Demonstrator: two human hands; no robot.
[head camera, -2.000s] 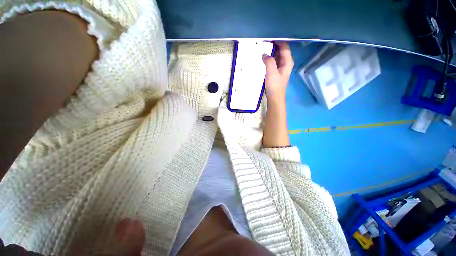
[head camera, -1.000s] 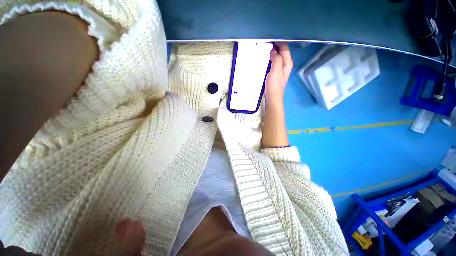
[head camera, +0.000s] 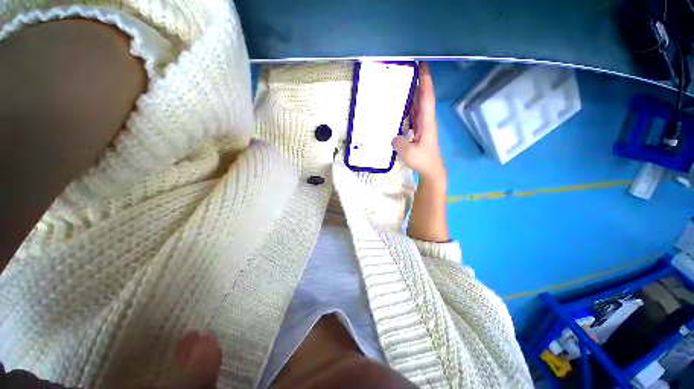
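Note:
A smartphone (head camera: 380, 114) with a bright white screen and dark edge stands over my lap, its top at the bench edge. My right hand (head camera: 420, 133) is at its right side, with the thumb at the lower right edge of the screen and the fingers extended upward beside and partly behind it. The phone hides some of the grip. My left forearm fills the left side, very close to the camera, and the hand is not identifiable. A blurred skin-coloured patch shows at bottom left; I cannot tell what it is.
The green-topped bench (head camera: 456, 29) crosses the top, with black cables (head camera: 673, 68) at its right end. Below it are white foam trays (head camera: 525, 114) and a blue plastic piece (head camera: 647, 137). A blue crate (head camera: 578, 323) with mixed parts stands at lower right on the blue floor.
My right hand has slid down along the phone's right side. The thumb is now near the lower screen edge and the fingers are straighter. The phone has barely moved.

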